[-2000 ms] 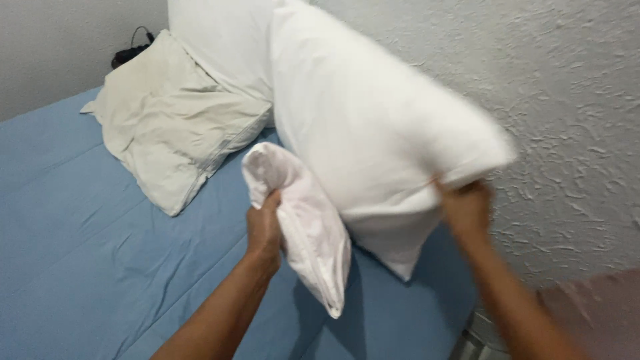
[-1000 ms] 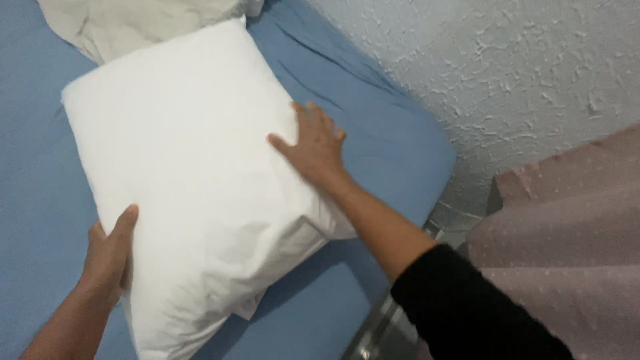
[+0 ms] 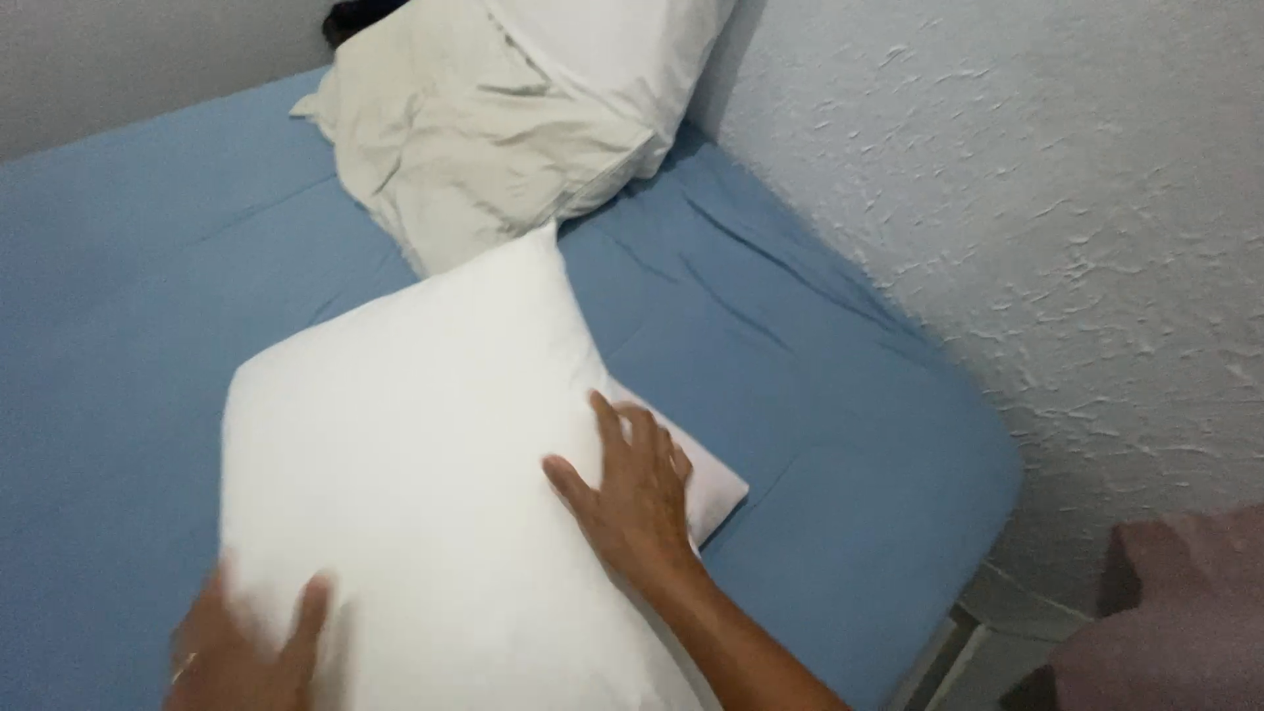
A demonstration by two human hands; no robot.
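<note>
A plump white pillow (image 3: 425,474) lies on the blue bed sheet (image 3: 829,474). My right hand (image 3: 637,484) rests spread on its right edge, fingers apart. At the pillow's lower left is my left hand (image 3: 252,642), blurred, with thumb and fingers apart; a ring shows on one finger. Whether it touches the pillow is hard to tell. From under the pillow's right side a corner of a pale pinkish cloth item (image 3: 716,484) sticks out, flat on the sheet. The pillow's lower end runs out of view.
Behind the pillow lie a crumpled cream pillow (image 3: 444,128) and another white pillow (image 3: 632,49), near a dark object (image 3: 360,18). A rough textured wall (image 3: 1037,197) borders the bed on the right. Pinkish-brown fabric (image 3: 1175,612) hangs at the lower right.
The white pillow, held up two seconds ago, now lies on the bed. The pinkish item my left hand held then is now mostly under it. My right hand has stayed spread at the pillow's right side since one second ago.
</note>
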